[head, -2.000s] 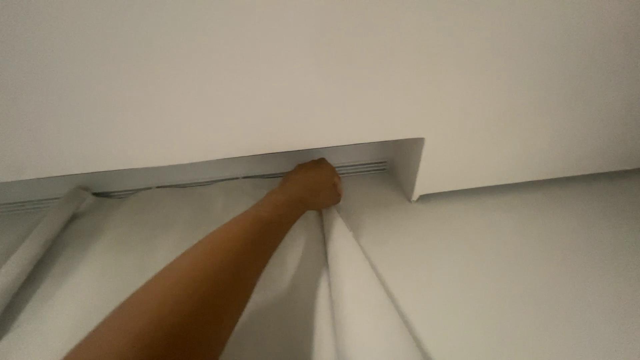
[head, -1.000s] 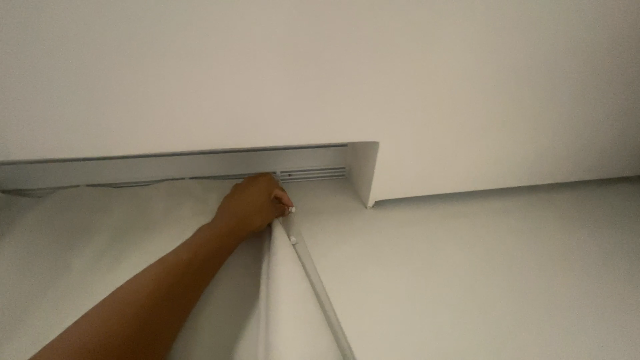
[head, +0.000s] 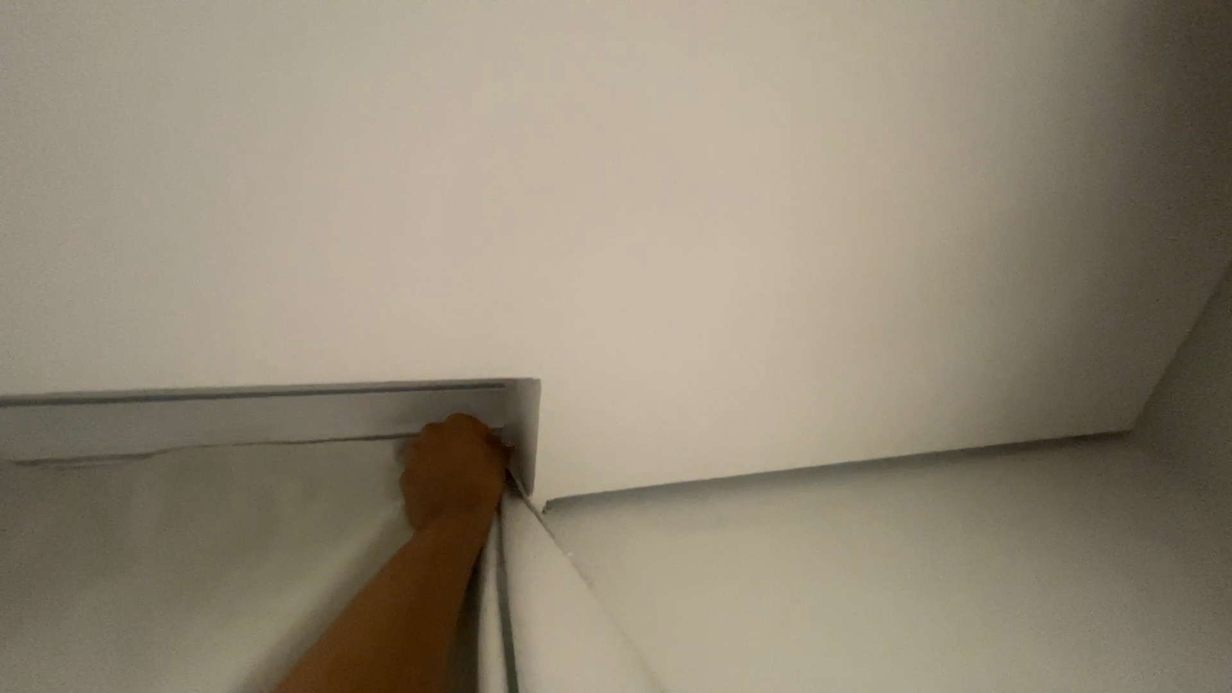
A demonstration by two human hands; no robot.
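Observation:
My left hand [head: 455,472] reaches up from the lower left and grips the top edge of a white fabric curtain [head: 568,616]. It is at the right end of a ceiling recess [head: 241,419], close beside the end wall of the recess. The fingertips are mostly hidden behind the hand and the cloth. From the hand the curtain hangs down in narrow folds, and more pale cloth [head: 192,558] spreads to the left under the recess. A thin dark line, apparently the curtain track [head: 289,442], runs along the recess to the hand. My right hand is out of view.
The white ceiling [head: 674,241] fills the upper part of the view. A sharp-edged corner [head: 534,433] ends the recess just right of the hand. Below the ceiling's dark edge, a pale wall [head: 866,577] extends right to a room corner.
My left hand has moved right along the recess to its end, bringing the curtain's edge with it. The slotted track seen right of the hand earlier is now mostly covered. The view has shifted right.

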